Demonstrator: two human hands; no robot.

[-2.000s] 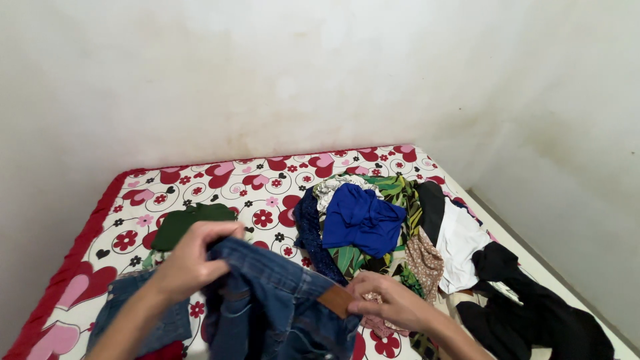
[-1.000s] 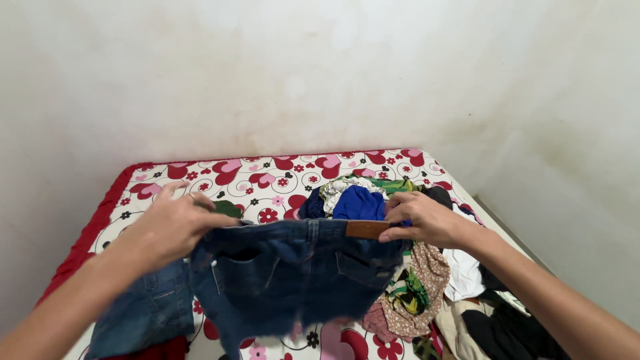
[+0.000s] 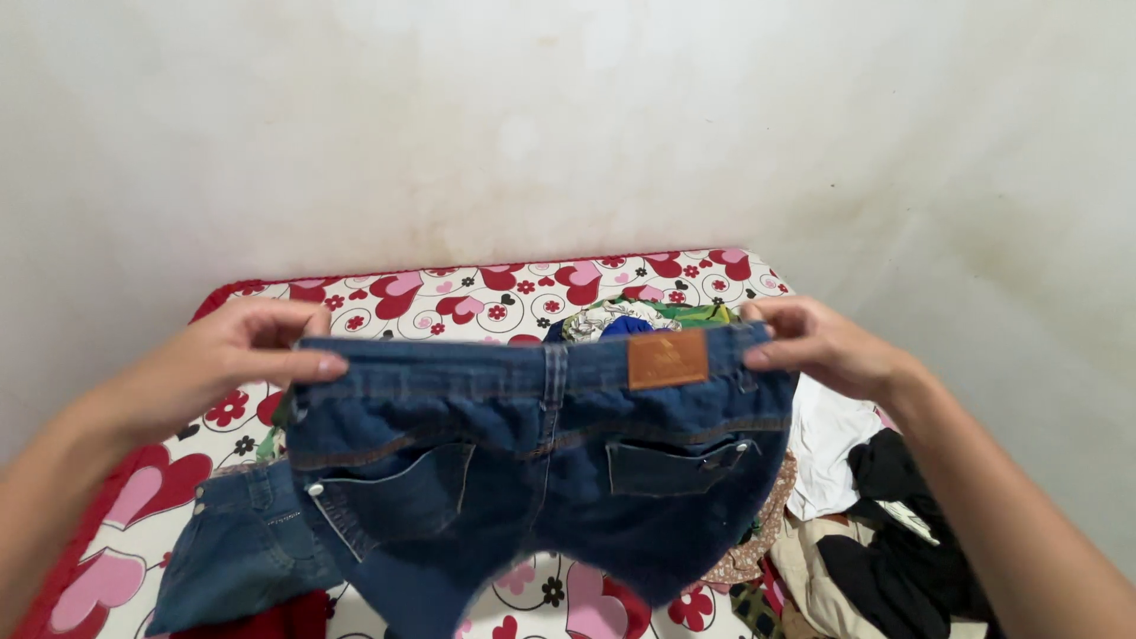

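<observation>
Dark blue denim shorts [image 3: 532, 417] hang spread out by the waistband in the middle of the view, back pockets facing me and a brown patch on the waistband. My left hand [image 3: 257, 355] pinches the left end of the waistband between thumb and fingers. At the right end, beside the patch, my right hand [image 3: 816, 346] grips the waistband in the same way. Below my left hand and partly behind the shorts lies another denim garment [image 3: 240, 541], on a bed with a heart-patterned sheet [image 3: 444, 302].
Behind the shorts is a heap with a blue garment [image 3: 630, 327] and green patterned cloth [image 3: 701, 314]. To the right lie a white garment [image 3: 830, 444], black clothing [image 3: 914, 541] and a beige one [image 3: 803, 577]. Red cloth [image 3: 275, 621] lies lower left. A pale wall [image 3: 532, 133] stands behind the bed.
Two seconds ago the shorts were bunched lower down; they have been raised and stretched out between my hands, which have moved apart. The view has shifted slightly.
</observation>
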